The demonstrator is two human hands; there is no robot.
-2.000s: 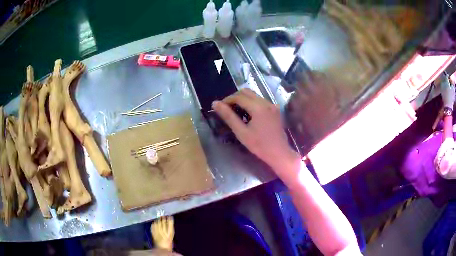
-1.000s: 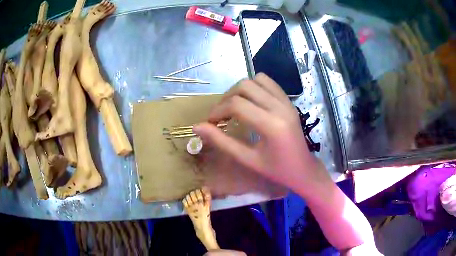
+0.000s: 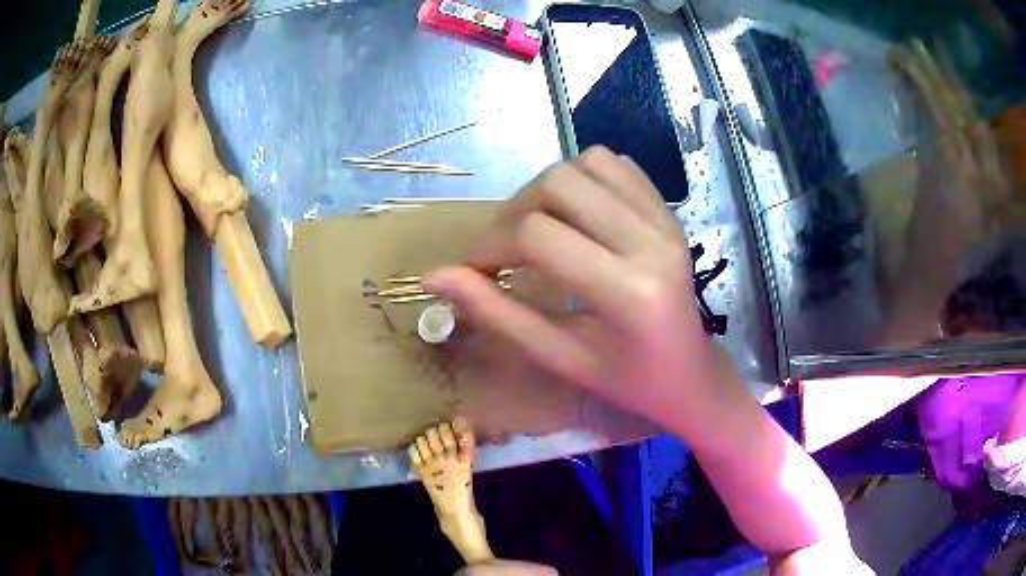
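Note:
A tan model leg [image 3: 451,495] rises from the bottom edge, its foot by the front edge of the brown cardboard pad [image 3: 349,383], with small dark dots on the instep. My left hand [image 3: 509,569] is mostly cut off at the bottom and holds this leg. My right hand [image 3: 591,276] is over the pad, thumb and fingers at the thin sticks [image 3: 403,290]; its fingers hide part of them, and I cannot tell whether it grips one. A small round white pot [image 3: 437,324] stands just below the sticks. Black straps [image 3: 709,287] lie partly hidden behind my right hand.
Tan legs [image 3: 169,225] are piled at left. More sticks [image 3: 411,167] lie behind the pad. A phone [image 3: 624,101] and a red-pink tube [image 3: 482,27] lie at the back. A reflective panel [image 3: 878,259] stands at right. A person's purple garment [image 3: 968,422] shows at far right.
My right hand has moved from beside the phone and straps to the sticks on the pad. The foot now shows at the pad's front edge. The view has shifted; over the last second little changed.

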